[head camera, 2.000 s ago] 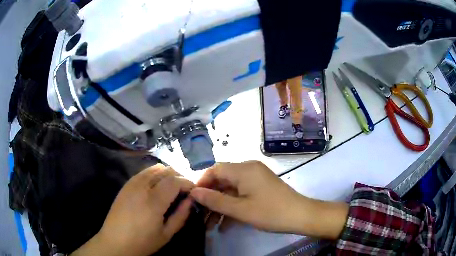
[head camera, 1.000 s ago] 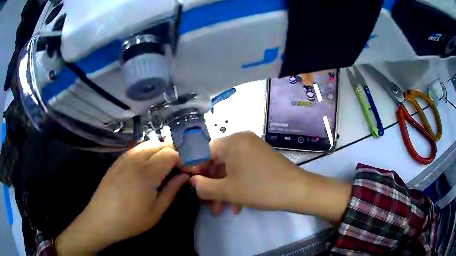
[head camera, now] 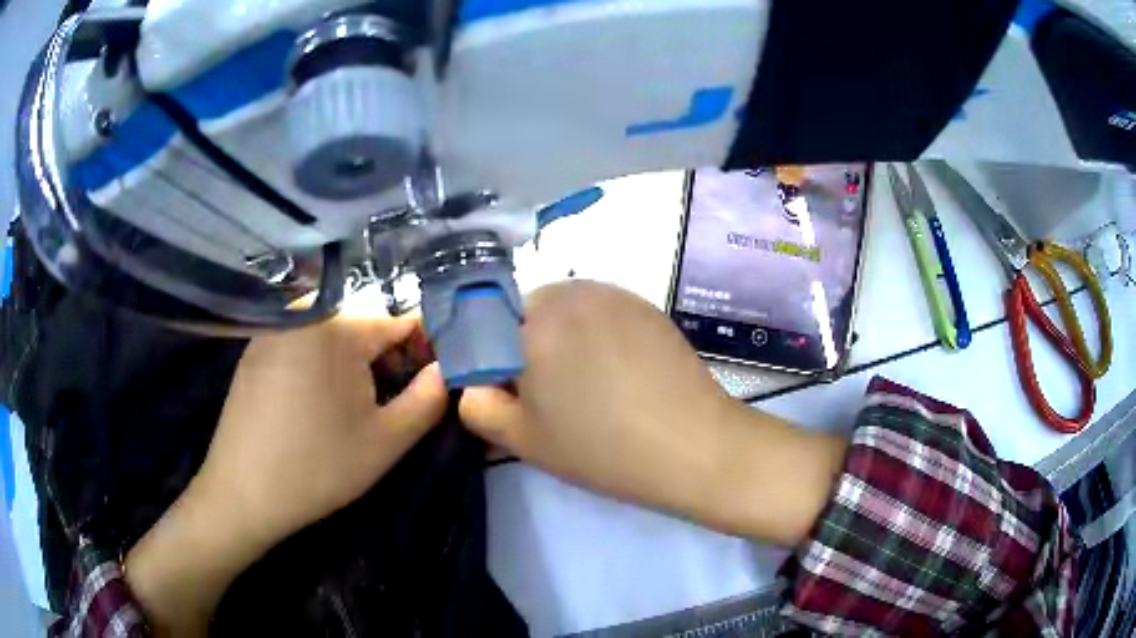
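Observation:
Black lining cloth (head camera: 374,548) lies under both hands and hangs toward the front edge. My left hand (head camera: 305,424) pinches the cloth between thumb and fingers, left of the grey attachment (head camera: 476,330). My right hand (head camera: 610,386) holds the cloth close by on the right, its thumb near my left thumb. The attachment hides some fingertips and the cloth between them. The sewing machine head (head camera: 598,94) is above the hands. The needle area is mostly hidden behind metal parts.
A smartphone (head camera: 770,268) showing a video lies right of my right hand. Green and blue thread snips (head camera: 932,268) and fabric scissors (head camera: 1059,327) with red and yellow handles lie further right. The ribbed grey tension knob (head camera: 355,131) is on the machine head. The curved metal guard (head camera: 50,206) is at left.
The view has moved closer to the machine head, which appears larger and higher. Both hands have moved up beside the grey attachment, still on the cloth. The phone's picture has changed.

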